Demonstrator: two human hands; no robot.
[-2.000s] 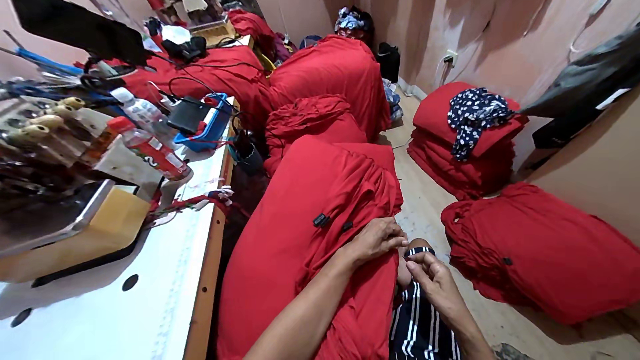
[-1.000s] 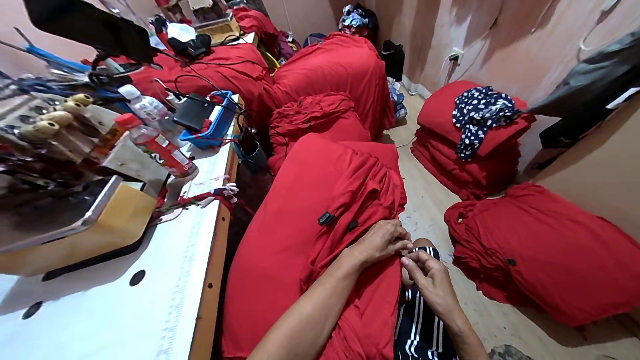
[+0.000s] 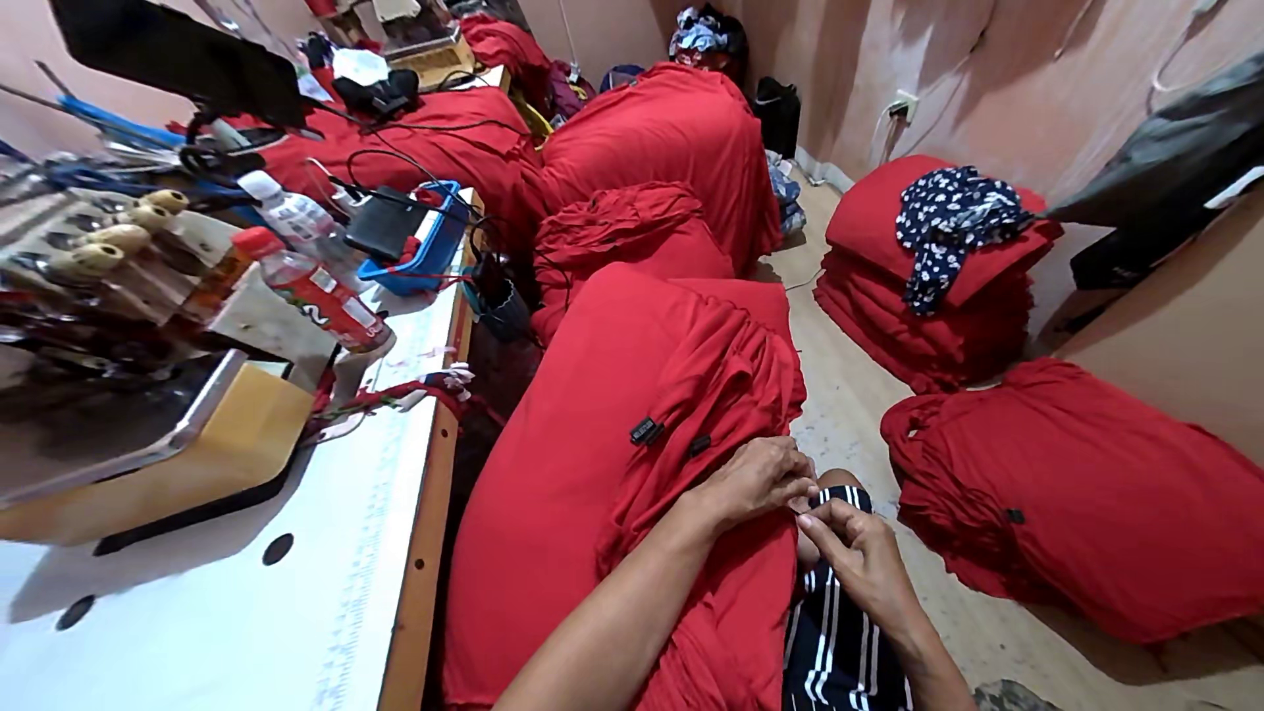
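A long pile of red fabric [image 3: 573, 464] lies in front of me, with small black labels [image 3: 647, 432] on its gathered part. My left hand [image 3: 760, 482] rests at the pile's right edge, fingers bent, and pinches something too small to make out. Close against it, my right hand [image 3: 854, 543] has thumb and forefinger pinched together at the same spot. What lies between the fingertips is mostly hidden, perhaps the fabric's edge. Below the hands is a black cloth with white stripes [image 3: 839, 642] over the knee.
On the left a white sewing table [image 3: 375, 553] carries an industrial sewing machine [image 3: 148, 425], a red-capped bottle [image 3: 316, 296] and a blue basket [image 3: 425, 247]. More red fabric piles [image 3: 1086, 494] lie at the right, one topped by a dotted cloth [image 3: 953, 227]. Another large pile [image 3: 662, 148] stands behind.
My right hand has come in from slightly apart to meet my left hand's fingertips. My left hand stays at the red fabric's edge.
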